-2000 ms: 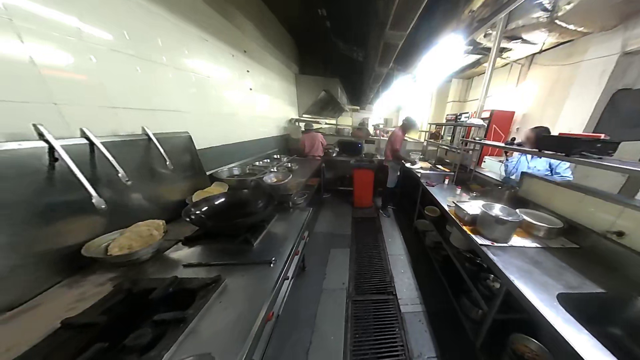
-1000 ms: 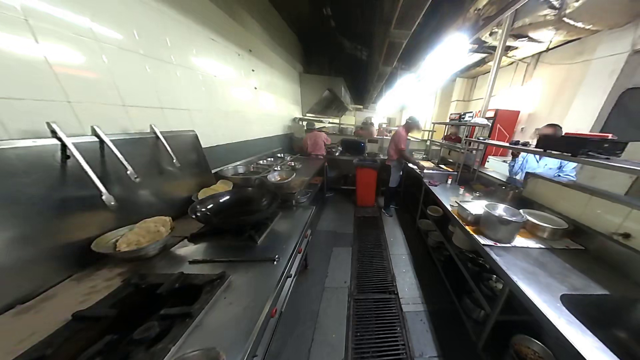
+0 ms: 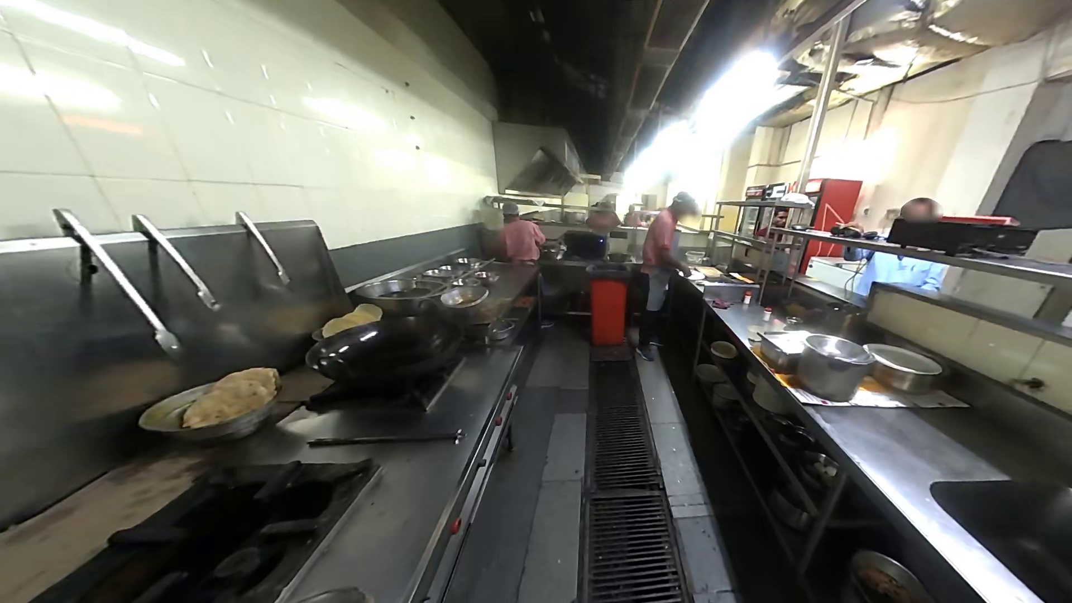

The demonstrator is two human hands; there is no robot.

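Note:
Neither my left hand nor my right hand shows in the head view. Nearest on the left side is a black gas burner grate [image 3: 243, 519] set in the steel cooking counter. Behind it, a metal bowl [image 3: 163, 414] holds flatbreads [image 3: 234, 396]. A large black wok [image 3: 385, 347] rests over another burner, and a dark metal rod [image 3: 385, 439] lies on the counter in front of it. More flatbread [image 3: 352, 320] sits behind the wok. At the bottom edge, part of a round metal rim [image 3: 335, 595] is visible.
A drain grating [image 3: 624, 448] runs along the aisle towards a red bin [image 3: 608, 310]. A person in an apron [image 3: 659, 251] stands beside it, another person [image 3: 521, 239] farther left. The right counter [image 3: 888, 435] holds steel pots [image 3: 833, 368] and a sink [image 3: 1005, 523].
A round metal rim shows at the bottom edge, absent from the view two seconds ago. The person in blue at the right has shifted posture slightly.

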